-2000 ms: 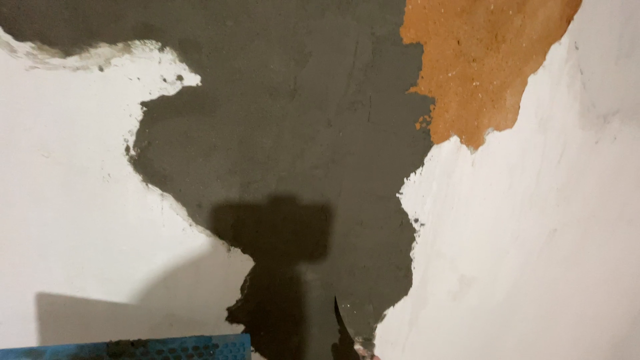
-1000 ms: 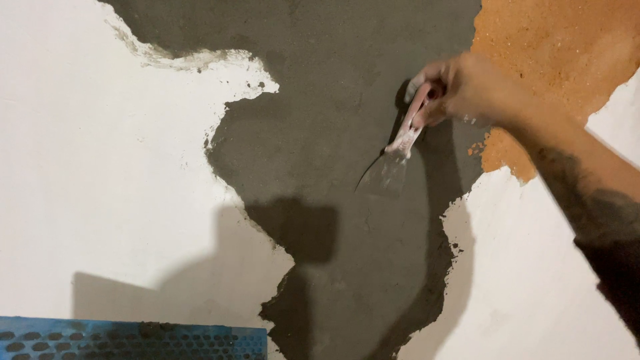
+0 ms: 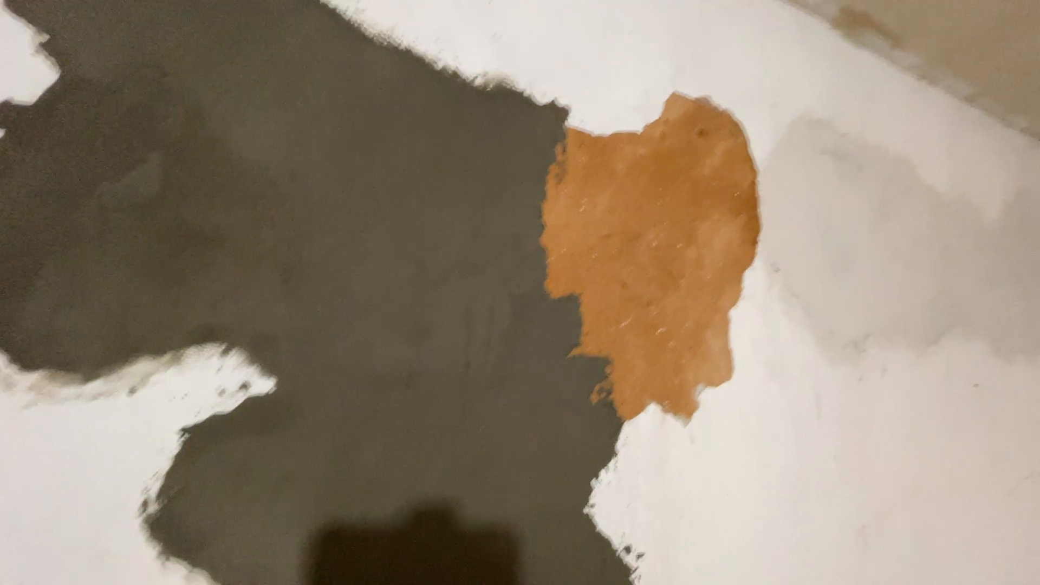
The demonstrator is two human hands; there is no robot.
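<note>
Neither of my hands is in the head view, and no tool shows either. A wall fills the picture. A broad patch of smooth dark grey plaster [image 3: 390, 268] runs from the upper left down to the bottom. Against its right edge lies an irregular orange-brown patch [image 3: 650, 244] with small pale specks and a ragged left border. White wall surface [image 3: 853, 487] surrounds both patches on the right, and more white [image 3: 73, 455] juts in from the left with a rough edge.
A dark blocky shadow [image 3: 414, 552] falls on the grey plaster at the bottom. A light grey stain [image 3: 877, 244] marks the white wall at right. A beige surface [image 3: 959, 49] meets the white along a slanting edge at the upper right.
The hand with the scraper-like tool, seen over the grey plaster a second ago, is out of view. The blue perforated item has also left view; the view has shifted upward and right.
</note>
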